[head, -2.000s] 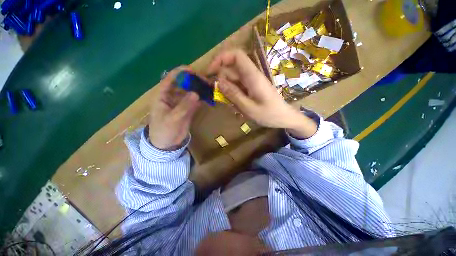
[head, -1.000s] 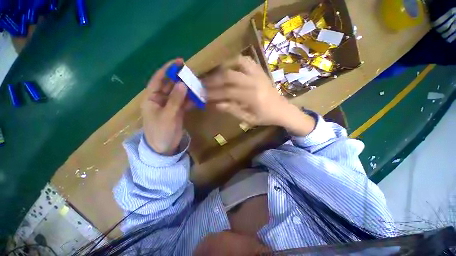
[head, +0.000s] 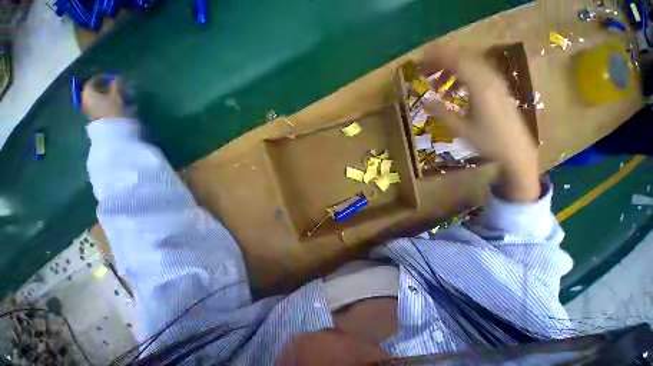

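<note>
My left hand [head: 104,99] is at the far left over the green belt, its fingers at a blue battery pack [head: 112,77]; it is blurred, and I cannot tell if it grips the pack. My right hand [head: 476,100] is blurred over the parts box [head: 531,93], which is heaped with white and amber pieces [head: 445,149]. Its fingertips are not clear. A blue battery pack with thin leads [head: 351,207] lies in the work tray [head: 286,179], near several pale-yellow squares [head: 378,171].
The green conveyor belt [head: 236,57] runs along the far side. It carries a blue pack with a pale patch [head: 39,144] at left and a heap of blue packs [head: 93,11] at upper left. A yellow tape roll [head: 605,73] stands at the right of the cardboard-covered bench [head: 222,182].
My left hand has moved from the middle to the far left over the belt. My right hand has moved right, over the parts box. A blue pack now lies in the work tray. The view has shifted.
</note>
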